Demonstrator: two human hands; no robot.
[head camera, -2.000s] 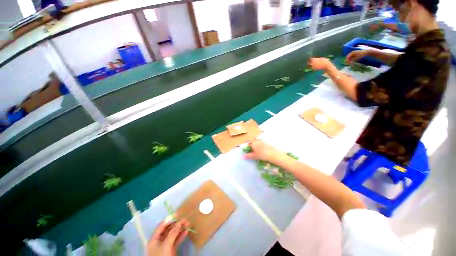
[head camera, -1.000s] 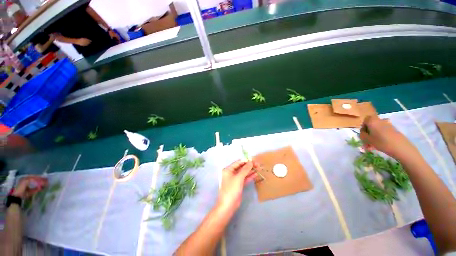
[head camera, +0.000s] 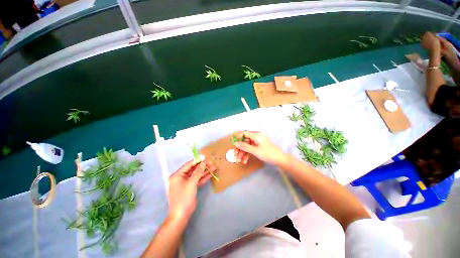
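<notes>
My left hand (head camera: 187, 182) holds a thin green stemmed leaf piece (head camera: 195, 151) upright at the left edge of the brown cardboard pad (head camera: 222, 180). My right hand (head camera: 256, 147) pinches a small green leaf piece (head camera: 236, 138) over the pad, beside the white disc (head camera: 232, 156). The two pieces are apart. The stemmed leaf pile (head camera: 107, 199) lies left of the pad. The second leaf pile (head camera: 320, 138) lies to the right, beyond my right hand.
Leaf sprigs (head camera: 161, 92) lie spaced out on the dark green belt (head camera: 116, 90). Spare cardboard (head camera: 265, 94) is at the belt edge. A white bottle (head camera: 48, 152) and tape roll (head camera: 43, 190) are at left. At right are a person's arm (head camera: 433, 75), another pad (head camera: 388, 113) and a blue stool (head camera: 403, 186).
My right hand has moved left from the right leaf pile to above the pad and now shows a small leaf piece. My left hand still holds its stem. The camera view has turned right.
</notes>
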